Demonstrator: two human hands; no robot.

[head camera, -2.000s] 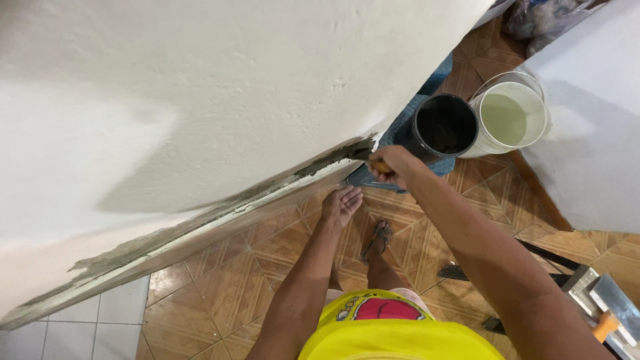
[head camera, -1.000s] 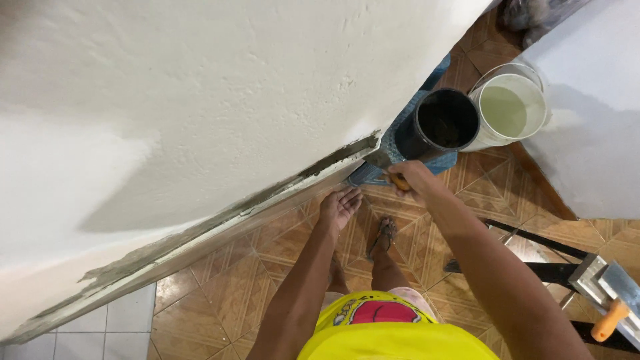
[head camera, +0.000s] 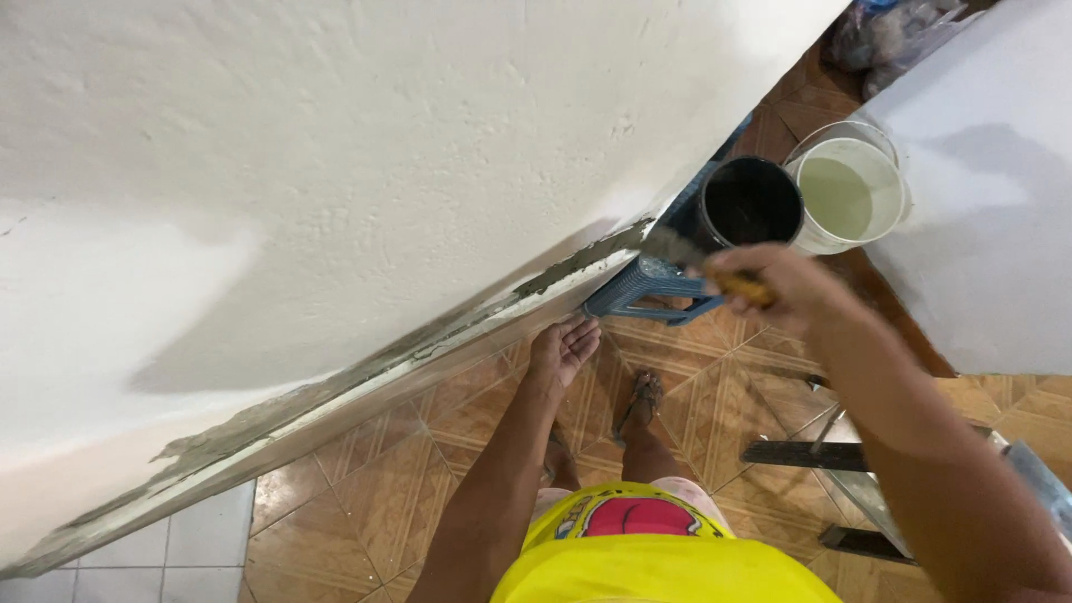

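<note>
A long strip of wet grey mortar (head camera: pixel 569 268) runs along the edge of the white plastered wall (head camera: pixel 377 167). My right hand (head camera: pixel 779 289) is closed round the wooden handle of a trowel (head camera: pixel 741 283); its blurred blade reaches to the upper end of the strip, by the wall's corner. Beside the lower face of that edge, my left hand (head camera: pixel 569 343) is palm up with its fingers slightly curled and apart, holding nothing. Just beyond the trowel stands a black bucket (head camera: pixel 752 205), dark inside, on a blue plastic stool (head camera: pixel 653 289).
A white bucket (head camera: pixel 846 193) of cloudy greenish liquid stands against the black one. At the right is another white wall (head camera: pixel 997 209). A metal frame with black bars (head camera: pixel 804 455) stands at lower right on the brown tiled floor (head camera: pixel 360 502). Plastic bags (head camera: pixel 896 33) lie at the top.
My right hand has moved away from the wall edge, to the right, with the trowel still in it. My left hand stays beside the edge, palm up.
</note>
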